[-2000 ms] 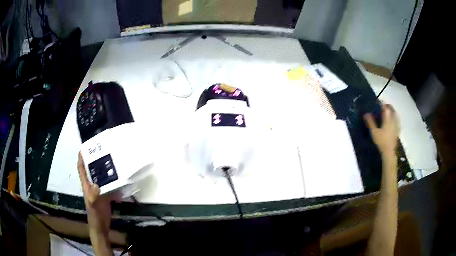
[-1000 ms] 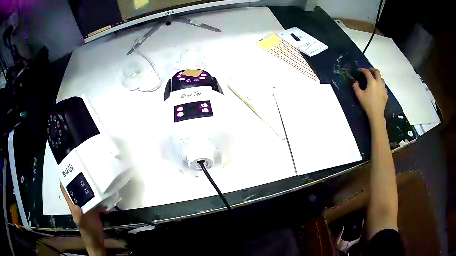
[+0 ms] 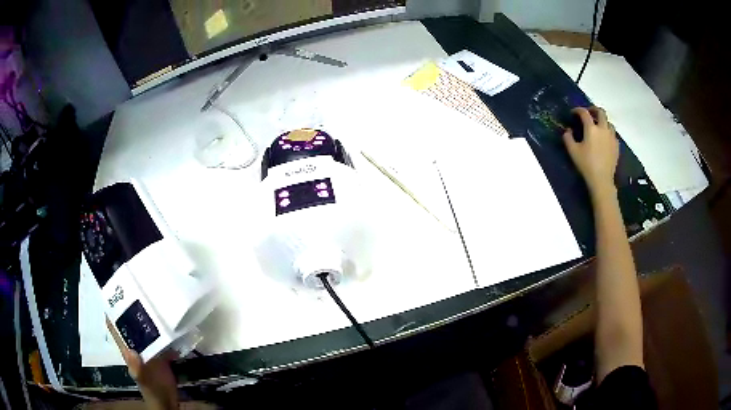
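My left hand [image 3: 148, 372] holds a white-and-black PTZ camera [image 3: 172, 276] by its lower end at the left of the sheet. Its black head with small LEDs points to the far left, and the shell partly hides my fingers. A second PTZ camera [image 3: 300, 228] lies mid-table, its black head away from me, its LEDs glowing pink, a black lead running from its base to the near edge. My right hand [image 3: 591, 144] rests curled over a small dark mouse [image 3: 579, 126] on the dark mat at the right.
A monitor [image 3: 248, 32] on a V-shaped stand is at the far edge. A thin pale stick [image 3: 405, 186] lies beside paper sheets [image 3: 513, 208]. A printed sheet [image 3: 465, 96] and a white card [image 3: 482, 72] lie behind. A white round object [image 3: 220, 144] is at back left. A brown carton [image 3: 641, 312] is below the edge.
The view has swung and tilted, so the table sits further left. My left hand still holds the camera, and my right hand remains at the mouse.
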